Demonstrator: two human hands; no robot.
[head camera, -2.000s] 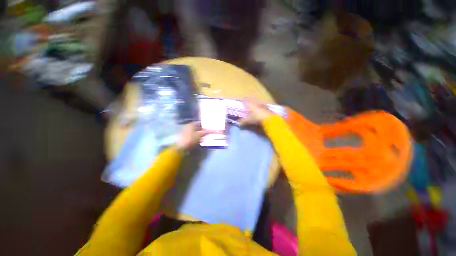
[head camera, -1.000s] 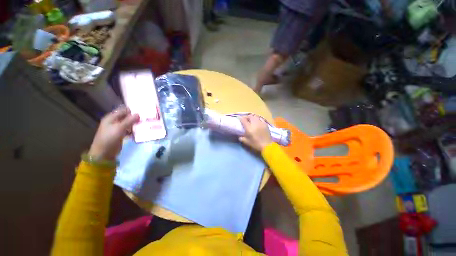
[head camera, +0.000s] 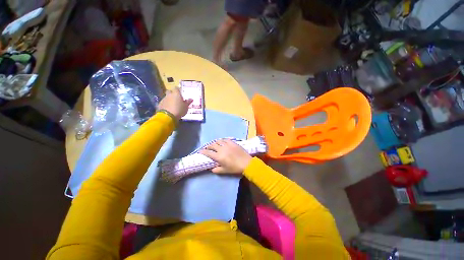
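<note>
A bundle of thin white strips with pink-purple lines (head camera: 188, 165) lies slantwise across the pale blue-grey board (head camera: 203, 195). My right hand (head camera: 227, 156) rests over the middle of the bundle, fingers curled on it. A smartphone (head camera: 196, 109) with a bright white-pink screen lies on the table behind the board's far edge. My left hand (head camera: 176, 103) is at the phone's left edge, with fingers touching it; its grip is partly hidden. A clear crinkled bag (head camera: 119, 91) with dark contents lies to the left of my left hand.
A small black piece (head camera: 170, 79) lies on the round wooden table (head camera: 213, 71). A small clear bag (head camera: 76, 123) is at the left edge. An orange chair (head camera: 325, 124) stands against the table's right side. A person's legs (head camera: 231, 38) and a cardboard box (head camera: 300, 43) are beyond the table.
My left hand has brought the phone from above the left side down to the table's far middle. My right hand and the bundle have moved nearer to me, onto the board.
</note>
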